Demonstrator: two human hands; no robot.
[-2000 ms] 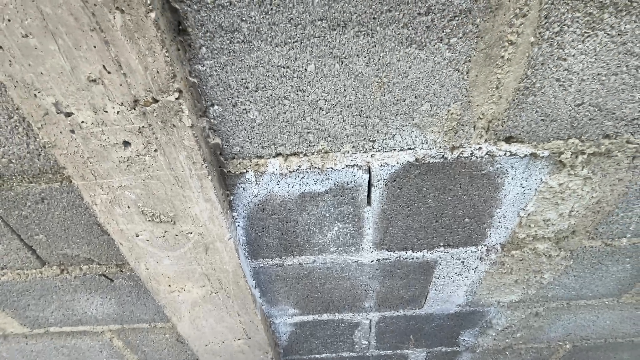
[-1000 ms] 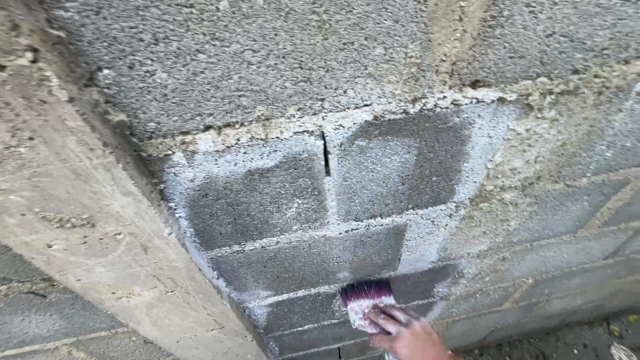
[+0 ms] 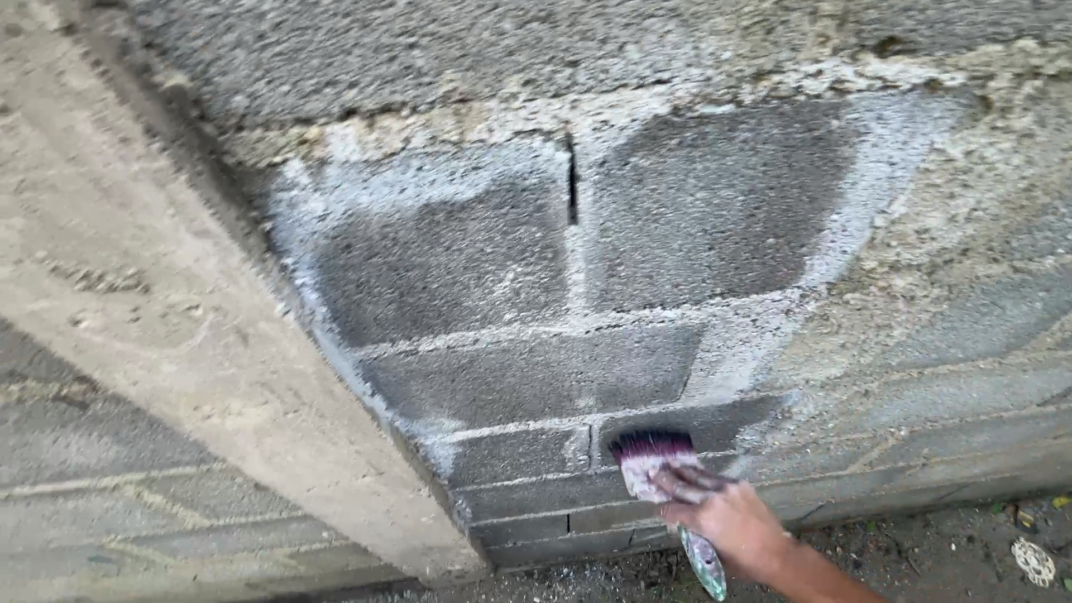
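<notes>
My right hand (image 3: 724, 515), smeared with white, grips a wide paintbrush (image 3: 657, 465) with dark purple bristles, a white-coated ferrule and a green-and-white stained handle. The bristles are at a lower course of the concrete block wall (image 3: 469, 260); whether they touch it I cannot tell. Several blocks there are dark and damp-looking, and white coating edges them along the left, top and right. A narrow slot (image 3: 573, 180) shows in the upper vertical joint between two blocks. My left hand is out of view.
A concrete column (image 3: 193, 335) runs diagonally down the left side, with more blockwork beyond it. Rough mortar (image 3: 913, 243) covers part of the wall at right. Soil ground (image 3: 930, 544) lies at the wall's foot, with a pale, round openwork object (image 3: 1033, 561) on it.
Two seconds ago no hand was in view; one second ago my right hand with the paintbrush was in view at the lower wall. It remains low on the wall now.
</notes>
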